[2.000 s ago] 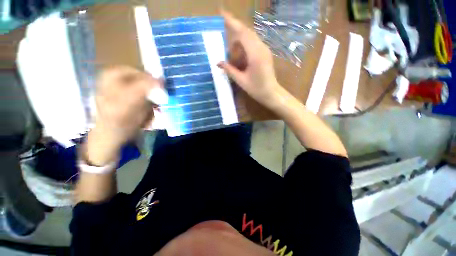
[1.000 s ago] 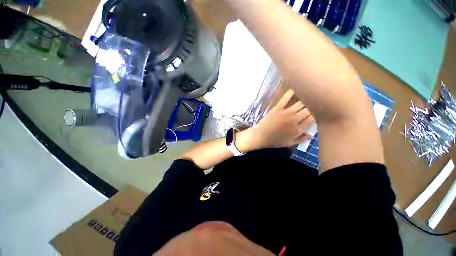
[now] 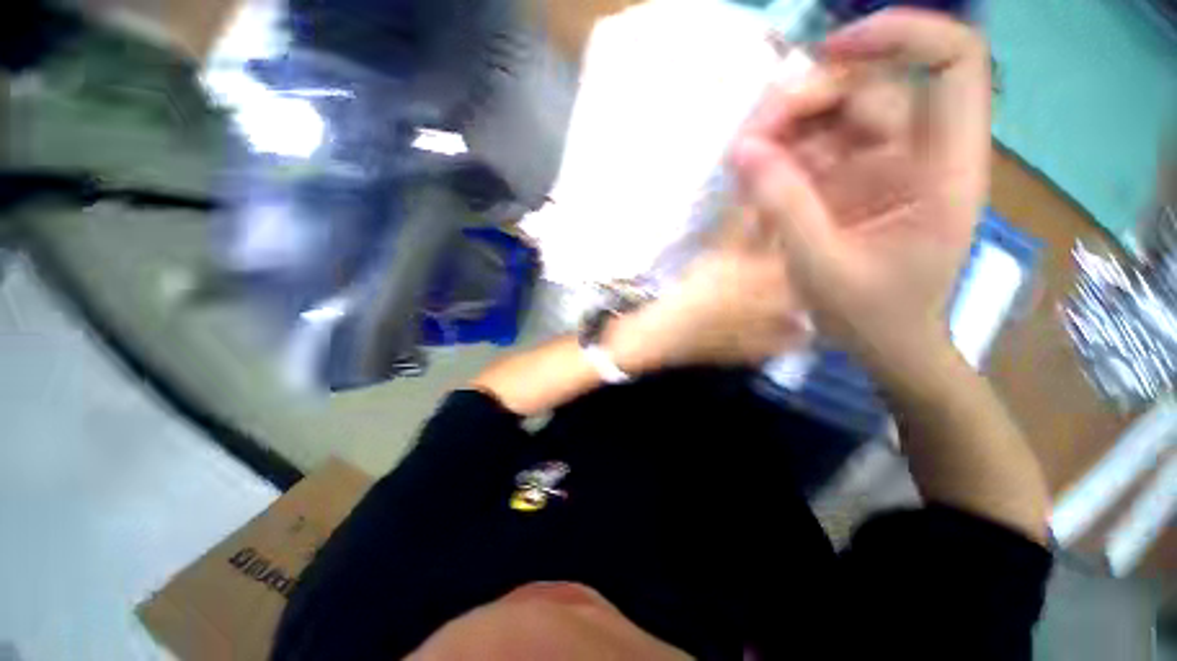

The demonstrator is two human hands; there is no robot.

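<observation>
The small solar panel [image 3: 858,386], blue with a white strip [image 3: 989,305], lies at the table's near edge, largely hidden behind my hands and arm. My left hand [image 3: 729,310], with a band on the wrist, is low over the panel's left part. It is blurred, and I cannot tell whether it grips anything. My right hand [image 3: 878,181] is raised above the table, palm partly showing, fingers bent and thumb close to them. It is blurred, and whether something thin is between the fingertips cannot be told.
White sheets [image 3: 645,142] lie left of my hands. A silver ribbon pile [image 3: 1129,316] and loose white strips [image 3: 1116,484] are at right. A teal board [image 3: 1078,97] is at far right. A blurred grey machine or fan [image 3: 374,168], a blue tray-like object [image 3: 480,291] and a cardboard box [image 3: 258,568] are at left.
My right arm, stretched out past the top edge one second ago, has drawn back, and its hand is now in view above the table. My left hand has stayed near the panel. The view is more blurred.
</observation>
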